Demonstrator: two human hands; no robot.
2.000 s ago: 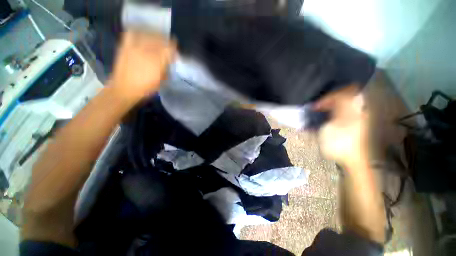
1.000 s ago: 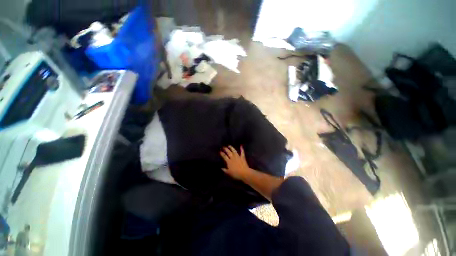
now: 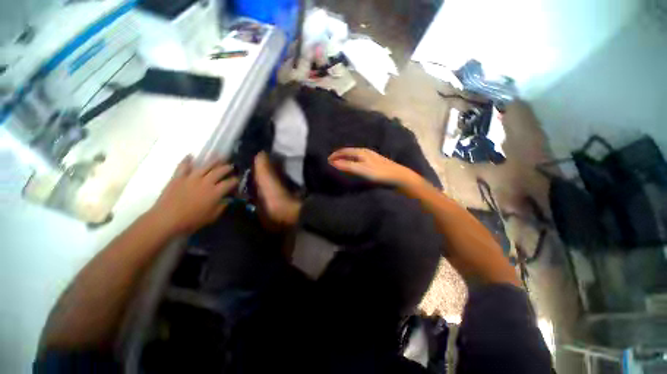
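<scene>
A bulky black garment (image 3: 366,219) lies over my lap, with a pale grey patch (image 3: 290,139) near its left side. My right hand (image 3: 369,166) rests on top of the black cloth, fingers loosely extended, gripping nothing visible. My left hand (image 3: 196,193) is over the front edge of the white machine table (image 3: 157,139), fingers spread, left of the garment. A blurred skin-coloured shape (image 3: 274,193) shows between my hands against the cloth; I cannot tell what it is.
A flat black rectangle (image 3: 181,84) and a small tool (image 3: 228,55) lie on the table. A blue crate (image 3: 267,9) stands behind it. White scraps (image 3: 369,62), a bundle (image 3: 475,131) and black straps lie on the floor. Black bags (image 3: 607,193) are at the right.
My left hand has come into view at the table edge. My right hand has shifted up on the garment. The view has turned, so the table shows farther right.
</scene>
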